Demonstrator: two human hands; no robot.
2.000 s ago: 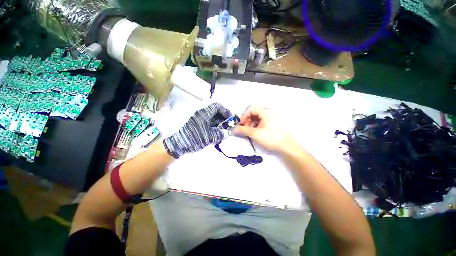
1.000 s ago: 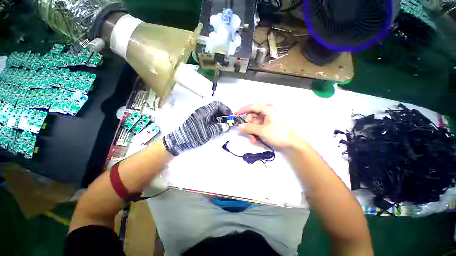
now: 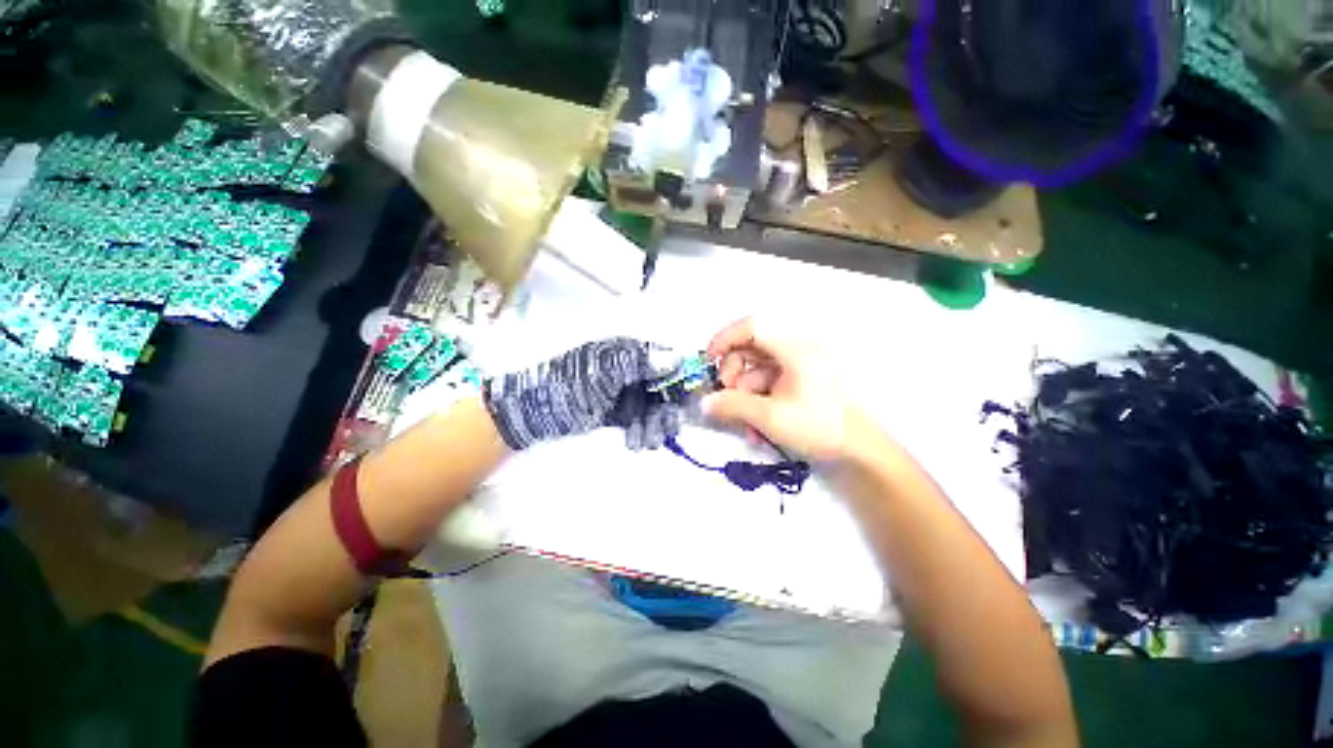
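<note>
My left hand point(image 3: 585, 392), in a grey-black striped knit glove, holds a small circuit board point(image 3: 684, 380) over the middle of the white bench surface. My bare right hand point(image 3: 775, 392) is at the board's right edge, with its fingertips closed on the end of a thin black cable. The cable point(image 3: 763, 475) hangs below the hands, and its bundled middle lies on the white surface. The exact joint between cable and board is hidden by my fingers.
The soldering machine point(image 3: 687, 124) stands at top centre, its dark rod pointing down. A yellowish fume hood point(image 3: 490, 161) is at upper left. Green boards point(image 3: 146, 263) lie at left, a few loose boards point(image 3: 417, 354) nearer. A black cable pile point(image 3: 1184, 490) lies right; a fan point(image 3: 1038, 88) is top right.
The board has tilted and moved slightly down between my hands. My left hand's gloved fingers now show below the board. The view has shifted slightly.
</note>
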